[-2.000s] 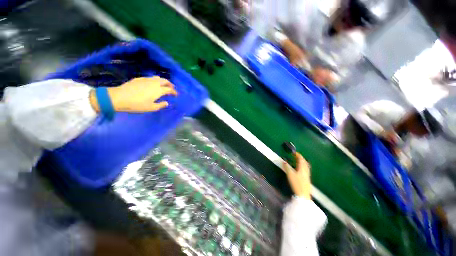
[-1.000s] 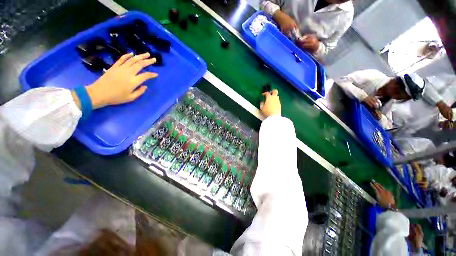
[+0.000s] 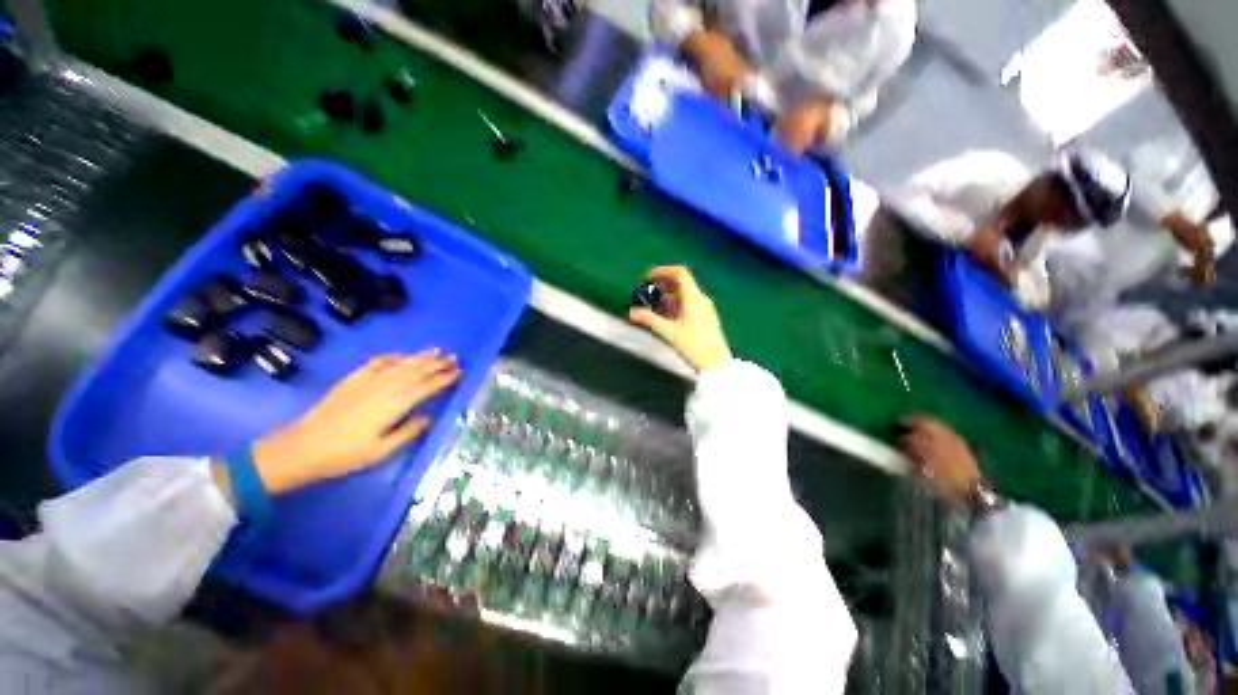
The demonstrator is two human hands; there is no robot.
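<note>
My left hand, with a blue band at the wrist, is over the lower right part of a blue bin, fingers apart and holding nothing. Several glossy black housings lie in the upper part of the bin. My right hand holds a black housing between thumb and fingers at the near edge of the green conveyor belt. A clear blister tray with green circuit boards in its slots lies between my arms, slightly blurred.
Black units are scattered on the belt. Across it are blue bins and coated workers. Another person's hand reaches to the belt at right, near more clear trays. Clear trays also show at far left.
The view has shifted. My left hand has moved off the black housings toward the bin's lower right. My right hand has drawn back to the belt's near edge, and the housing in it shows more clearly.
</note>
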